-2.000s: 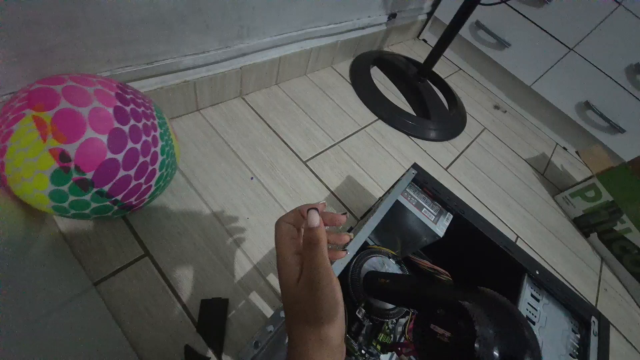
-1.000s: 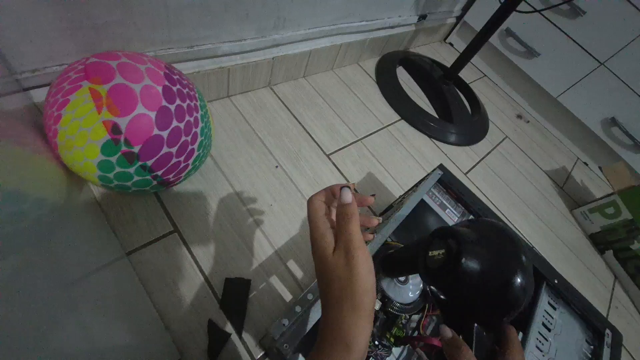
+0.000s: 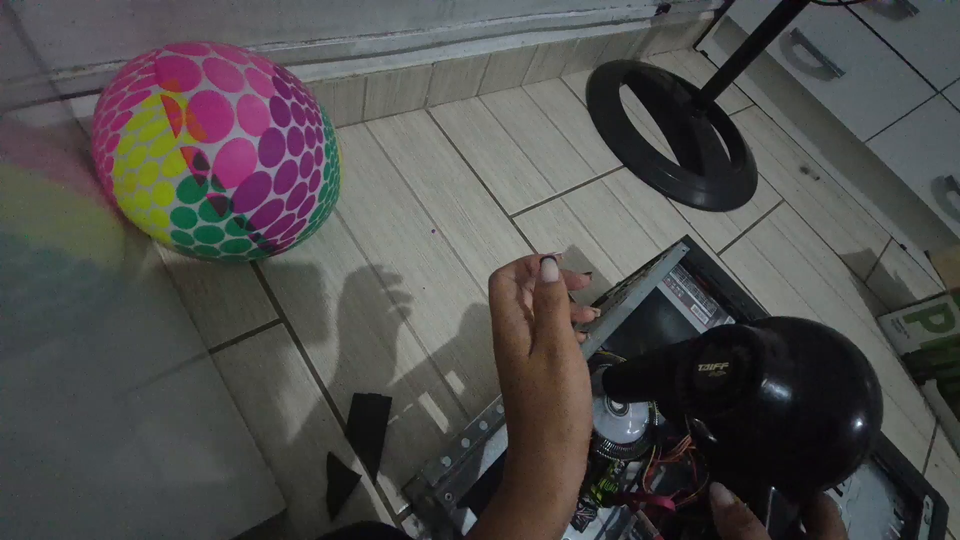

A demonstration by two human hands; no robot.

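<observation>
A black Taiff hair dryer (image 3: 787,405) is over an uncovered desktop computer case (image 3: 465,450) lying on the floor, its nozzle pointing left above a round fan and heatsink (image 3: 622,420). My right hand (image 3: 772,517), cut off by the lower frame edge, holds the dryer from below. My left hand (image 3: 547,315) is raised by the case's upper left edge, fingers partly bent and spread, with nothing visible in it. Whether its fingertips touch the metal edge cannot be told. Coloured wires (image 3: 679,465) and a labelled metal box (image 3: 686,300) show inside the case.
A dotted beach ball (image 3: 217,150) rests by the wall. A black round stand base (image 3: 671,135) is near white drawers (image 3: 847,67). Dark flat pieces (image 3: 367,427) lie left of the case. A green and white package (image 3: 922,330) stands at the right edge.
The dryer now sits higher relative to the case than two seconds ago, and fingers of my right hand have come into view below it. The view has shifted left.
</observation>
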